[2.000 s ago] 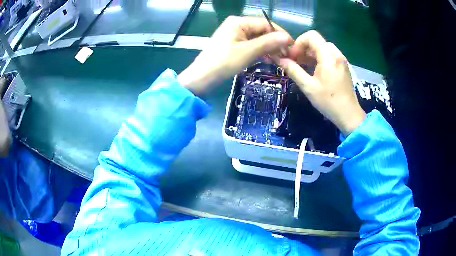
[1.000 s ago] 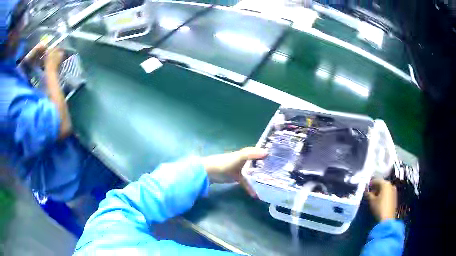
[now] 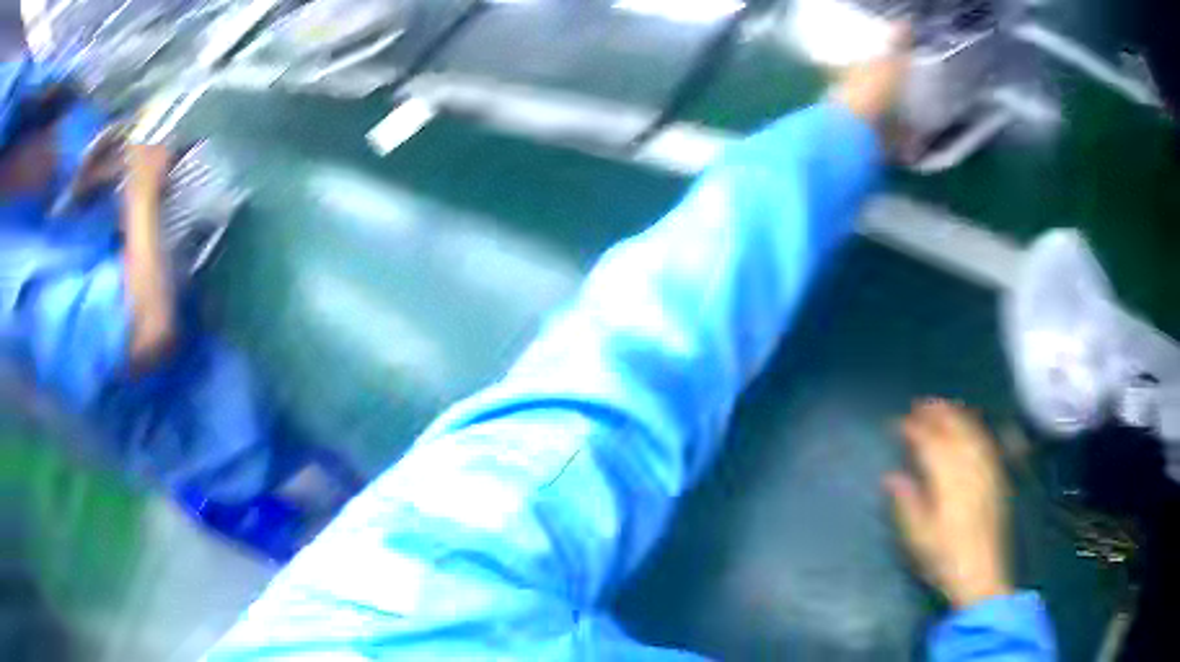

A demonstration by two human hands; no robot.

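The white-cased unit [image 3: 964, 97] is at the top right, beyond the pale rail, strongly blurred, with its handle bar on the near side. My left arm stretches far forward, and my left hand [image 3: 880, 78] is at the unit's left side, small and blurred, seemingly holding its edge; the fingertips are not clear. My right hand [image 3: 955, 498] is over the green bench at the lower right, empty, with fingers spread, left of and nearer than the translucent white tub [image 3: 1068, 336].
The pale rail [image 3: 938, 243] crosses the green bench [image 3: 802, 517]. A small white piece [image 3: 401, 124] lies near the rail at the upper left. Another person in blue [image 3: 104, 298] works at the left. Small scattered bits [image 3: 1100, 537] lie at the lower right.
The unit has moved from in front of me to beyond the rail, with my left hand at its side. My right hand has come away from the tub side and opened.
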